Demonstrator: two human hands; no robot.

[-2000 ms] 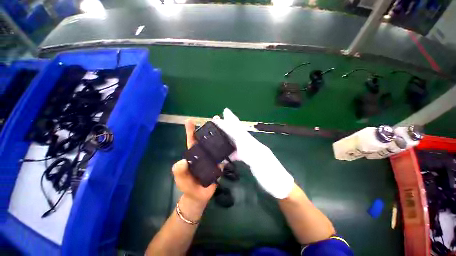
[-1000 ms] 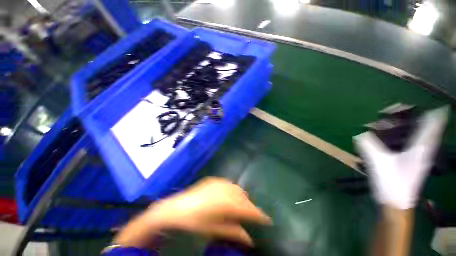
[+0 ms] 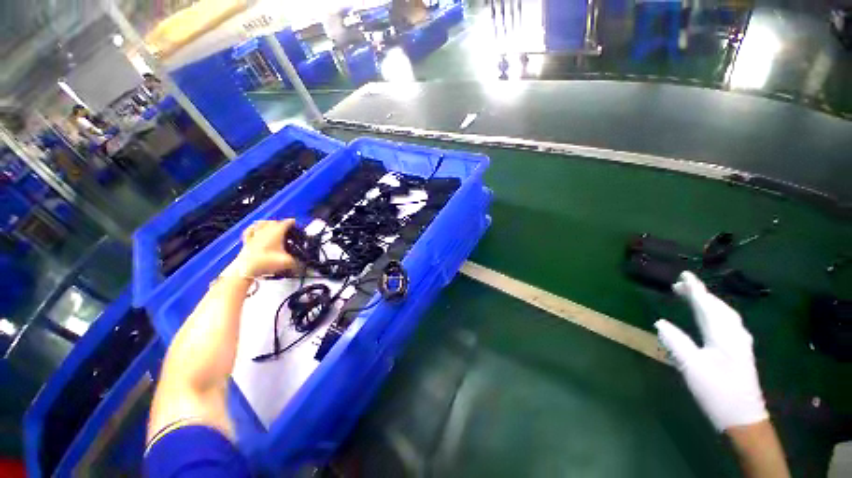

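Observation:
My bare left hand (image 3: 269,250) reaches into the near blue bin (image 3: 350,392) and grips black cord or an adapter (image 3: 301,245) at its left side; the fingertips are partly hidden. The bin holds many black adapters and coiled cords (image 3: 308,306) on a white liner sheet (image 3: 271,373). My gloved right hand (image 3: 717,359) is over the bench at the right, fingers apart and empty. Just beyond it, black power adapters (image 3: 656,261) with cords lie on the green belt.
A second blue bin (image 3: 149,252) with black adapters stands behind the near one, and another (image 3: 42,429) sits lower left. A pale strip (image 3: 560,311) edges the belt. More black adapters (image 3: 831,322) lie at the right edge. People are far off at upper left.
The two adapters have left my hands. My left hand has moved left into the bin. My right hand has moved right and opened beside the adapters on the belt. The view has turned left.

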